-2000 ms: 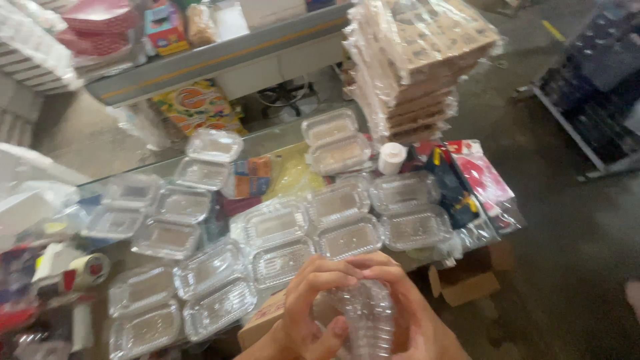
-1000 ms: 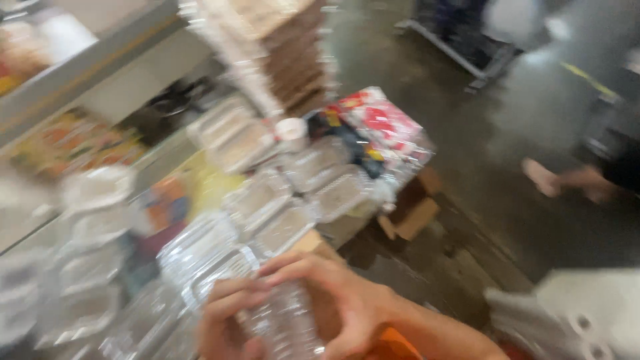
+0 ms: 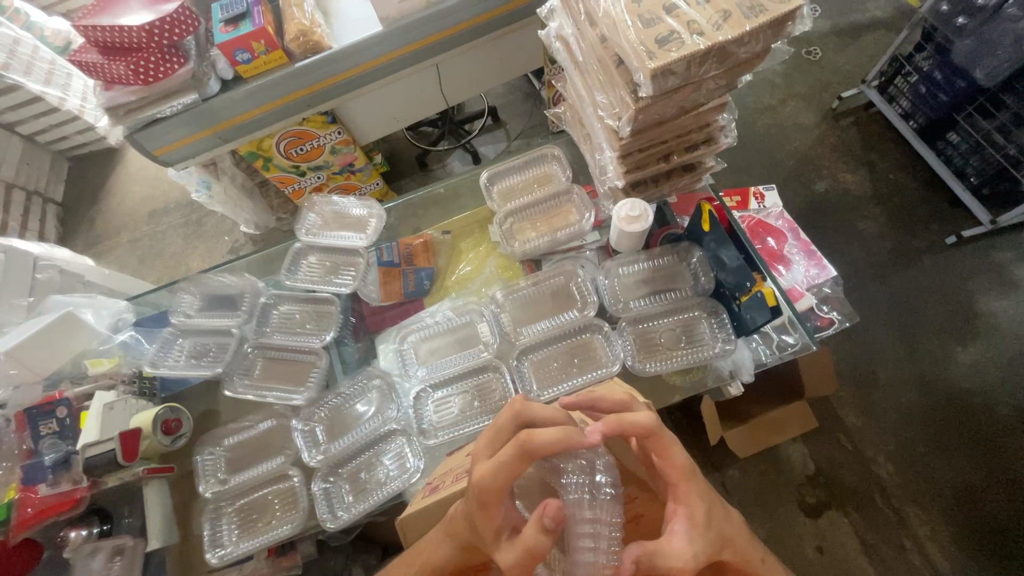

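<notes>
A nested stack of clear plastic containers [image 3: 592,504] is gripped between my two hands at the bottom centre. My left hand [image 3: 512,480] wraps its left side, thumb across the front, while my right hand [image 3: 664,480] curls around the right side; the fingertips nearly meet at the top. Under and behind the hands is a cardboard box [image 3: 436,488], partly hidden. Several opened clear hinged containers lie on the glass counter, among them one at the near left [image 3: 256,516], one just beyond my hands [image 3: 568,360] and one at the right [image 3: 676,336].
Wrapped cardboard boxes [image 3: 640,104] stand stacked at the counter's far edge, near a white bottle [image 3: 631,224]. A tape dispenser [image 3: 120,432] sits at the left. An open cardboard box [image 3: 768,416] is below the right edge, and a wire rack [image 3: 936,120] stands on the floor.
The view has swung right and back again. Both hands keep hold of the stack of clear containers; the containers on the counter lie as they did.
</notes>
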